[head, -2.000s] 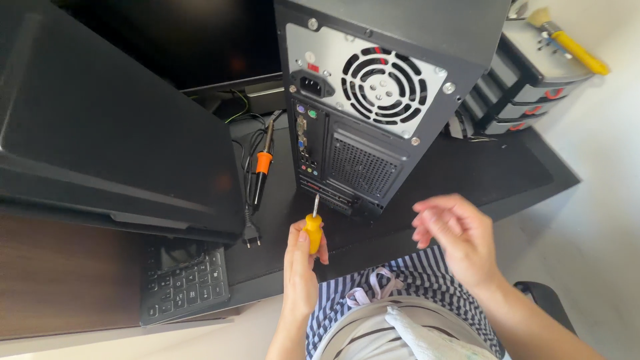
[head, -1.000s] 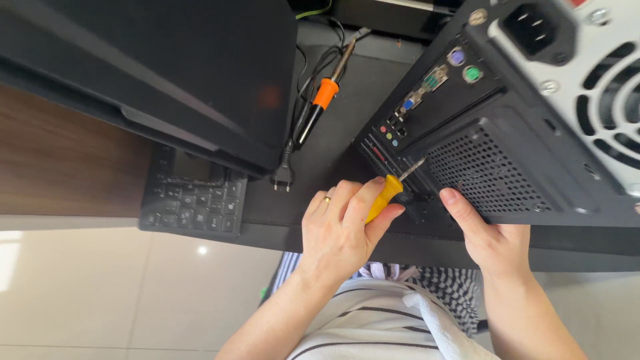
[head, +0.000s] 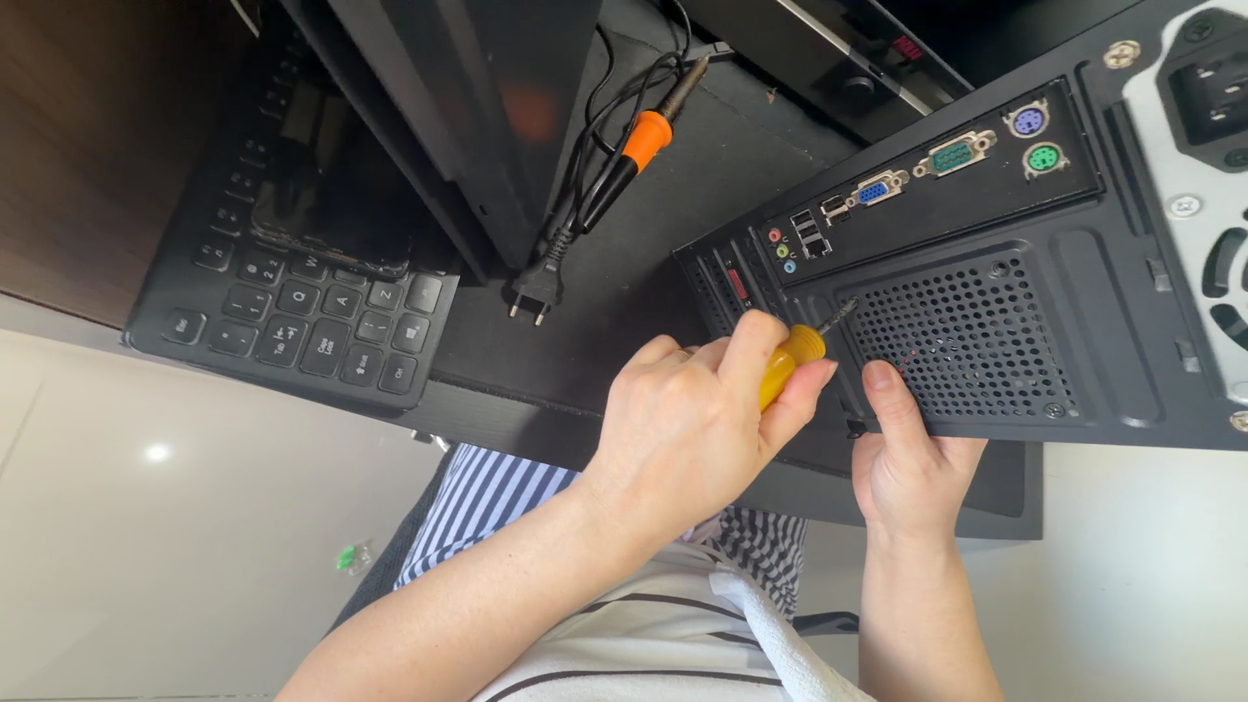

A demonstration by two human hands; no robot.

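Note:
My left hand (head: 692, 419) is closed around the yellow handle of a screwdriver (head: 792, 363). The screwdriver's metal tip meets or lies just over the left edge of the perforated vent (head: 951, 336) on the back of a black computer tower (head: 975, 229). My right hand (head: 912, 448) grips the tower's lower edge, its thumb on the rear panel below the vent and its fingers hidden behind the case. Above the vent are coloured ports, among them a blue video port (head: 875, 192). Part of the silver power supply (head: 1185, 207) shows at the right edge.
A soldering iron (head: 634, 156) with an orange and black handle lies on the black desk (head: 517, 375), its cable and plug (head: 536, 291) beside it. Further left are a black keyboard (head: 302, 322), a dark phone-like device (head: 336, 185) on it, and a large black panel (head: 468, 107).
Two seconds ago my right hand was free of the tower; now it holds its edge. My left hand has brought the screwdriver up to the rear panel. The view has moved closer.

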